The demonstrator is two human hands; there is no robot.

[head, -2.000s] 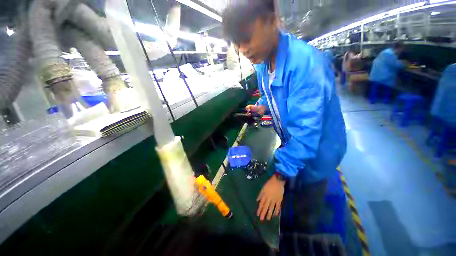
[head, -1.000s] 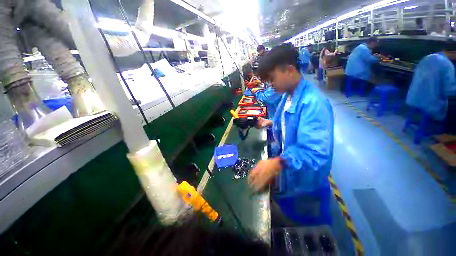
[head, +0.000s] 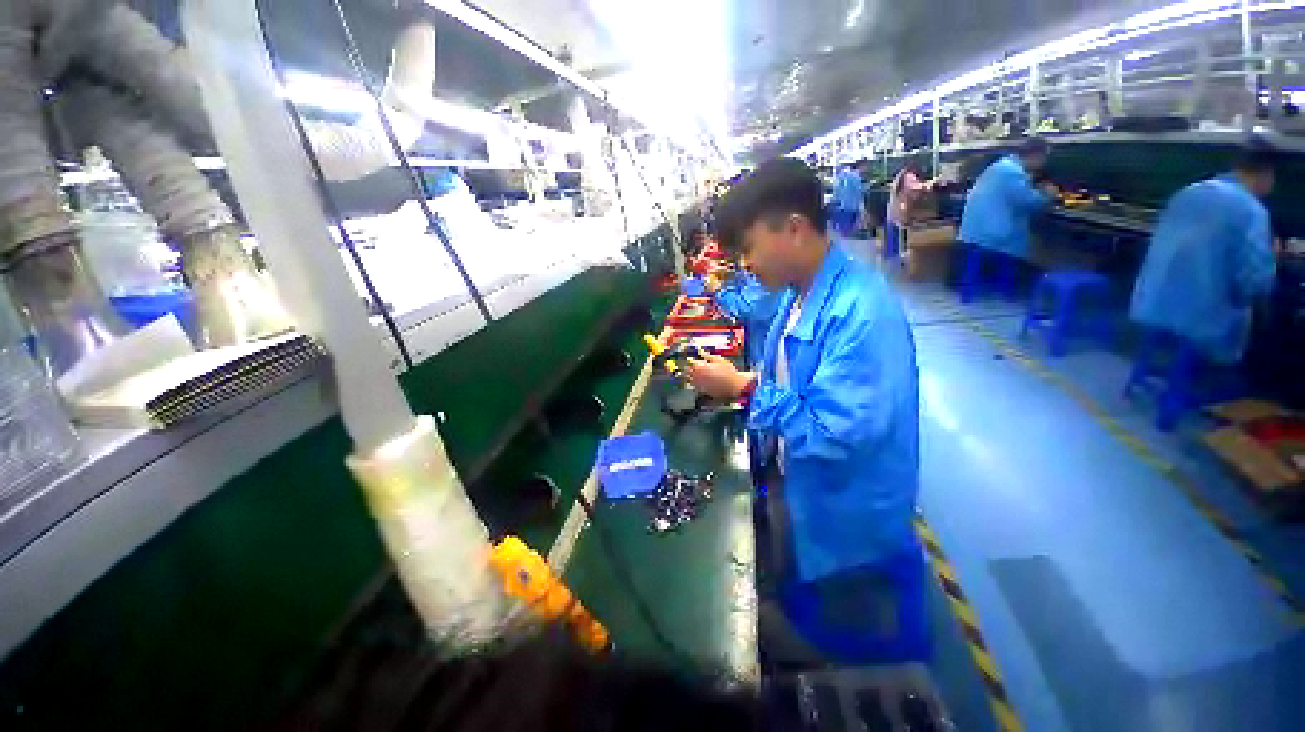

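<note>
Neither of my hands is in the picture. An orange electric screwdriver (head: 547,589) lies nearest in front, beside the wrapped post (head: 429,536), on the green bench (head: 644,601). A bright blue box (head: 631,468) sits farther along the bench. A loose pile of small dark, shiny parts (head: 678,501) lies against its right side. Dark, blurred shapes cover the bottom edge of the view; I cannot tell what they are.
A person in a blue smock (head: 847,429) stands at the bench's right side, both hands at a dark item. Red-orange frames (head: 711,340) lie beyond. A clear tray (head: 873,698) is at the bottom right. Stacked sheets (head: 215,375) lie on the left shelf.
The view has shifted. The neighbour's near hand has moved from over the bench by the small parts to the item farther back. The screwdriver and blue box stay on the bench.
</note>
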